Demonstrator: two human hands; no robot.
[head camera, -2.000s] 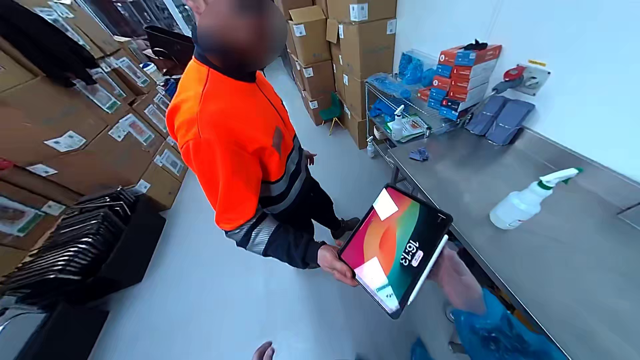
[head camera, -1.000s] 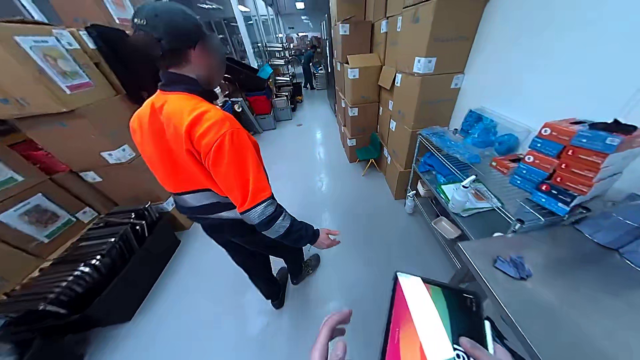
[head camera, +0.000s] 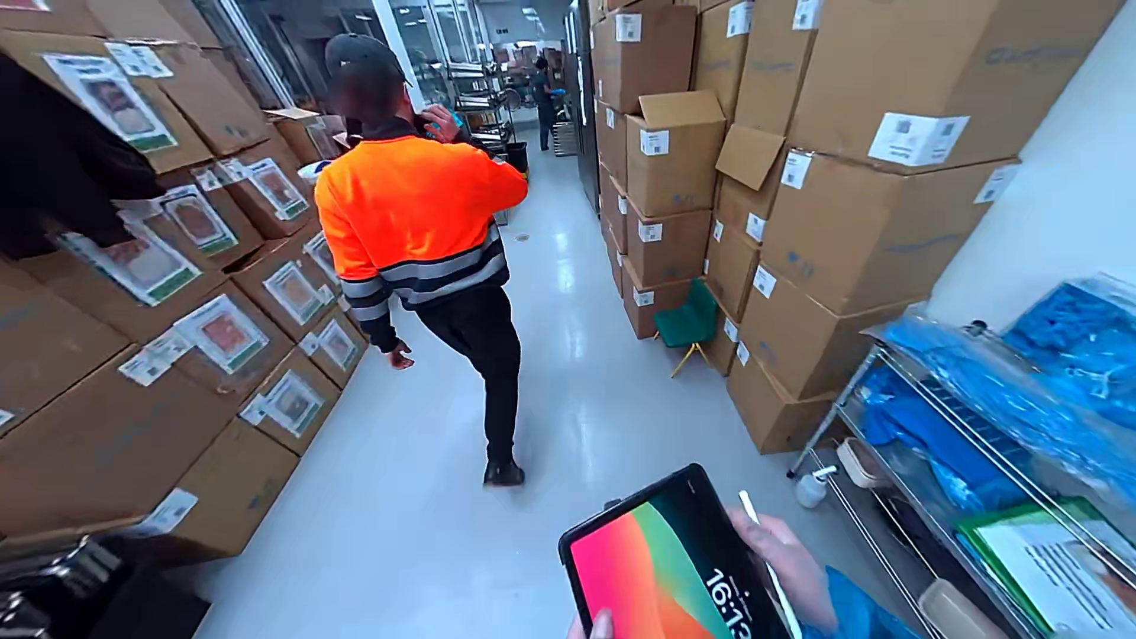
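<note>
A tablet computer (head camera: 657, 568) in a dark case, its screen lit, is tilted at the bottom of the view. My right hand (head camera: 785, 555), with a blue plastic sleeve at the wrist, holds the tablet's right edge. A white stylus (head camera: 770, 568) lies along that same edge, by the fingers. My left hand (head camera: 602, 626) is mostly below the frame; its thumb rests on the tablet's lower left part.
A person in an orange jacket (head camera: 417, 209) walks ahead in the aisle. Cardboard boxes (head camera: 839, 231) are stacked on both sides. A green chair (head camera: 688, 318) stands by the right stack. A wire shelf (head camera: 874, 351) holds blue plastic items. Another person (head camera: 543, 102) stands far back.
The person in orange, whose hand was on the tablet two seconds ago, has let go, turned and walked away up the aisle. My left hand has come to the tablet. The view has swung toward the aisle.
</note>
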